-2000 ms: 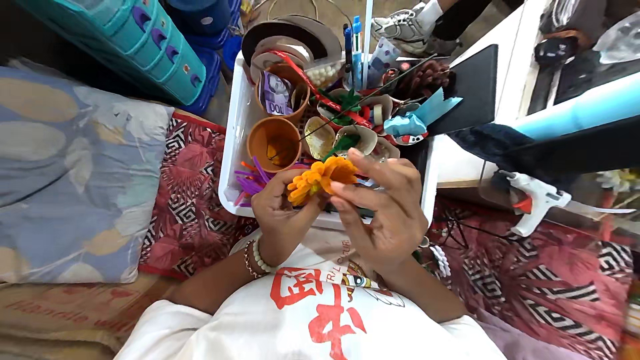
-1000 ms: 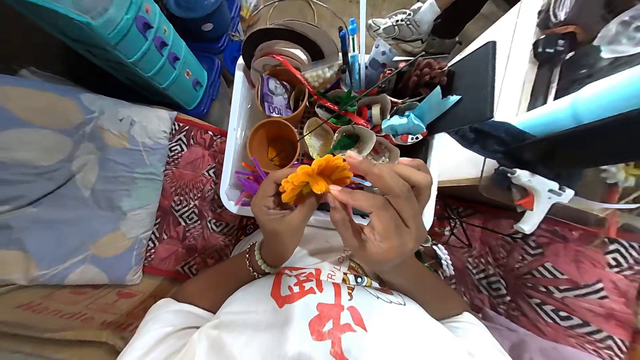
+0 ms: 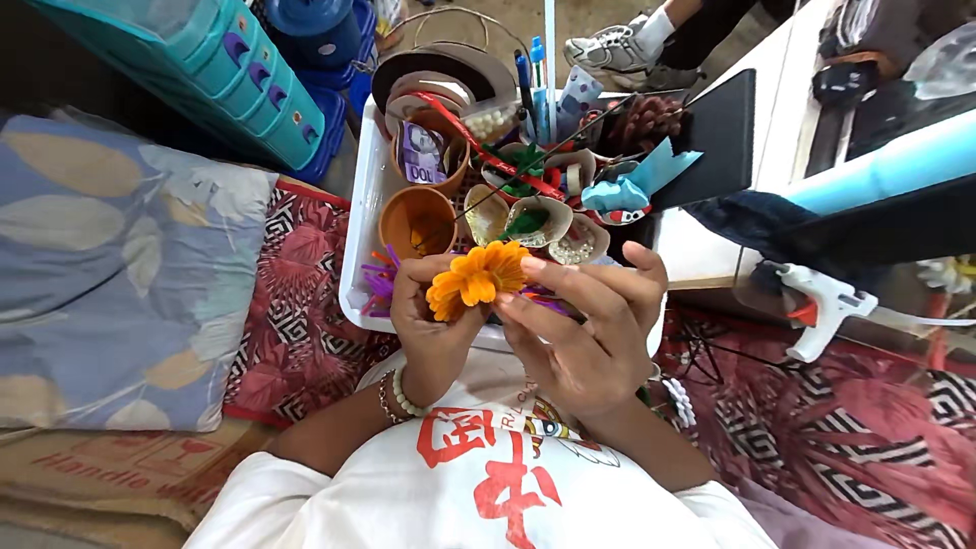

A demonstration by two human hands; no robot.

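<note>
An orange fuzzy flower with looped petals (image 3: 479, 279) is held between both hands above the near edge of a white plastic basket (image 3: 355, 252). My left hand (image 3: 435, 328) grips its left side and underside; that hand's fingertips are partly hidden by the petals. From the right, my right hand (image 3: 591, 328) pinches the petals with thumb and index finger, its other fingers bent and raised. Purple and orange pipe cleaners (image 3: 379, 284) lie in the basket just left of my left hand.
In the basket stand terracotta-coloured pots (image 3: 418, 212), lined paper cups (image 3: 537, 221), pens (image 3: 538, 76) and a pine cone (image 3: 650, 118). A white glue gun (image 3: 827, 305) is at the right, a pillow (image 3: 114, 282) at the left, and teal drawers (image 3: 267, 84) at the upper left. A person's shoe (image 3: 610, 49) shows beyond.
The orange flower has turned in my hands: its petals, bunched and seen more from the side two seconds ago, now show spread out. Both hands remain in nearly the same place.
</note>
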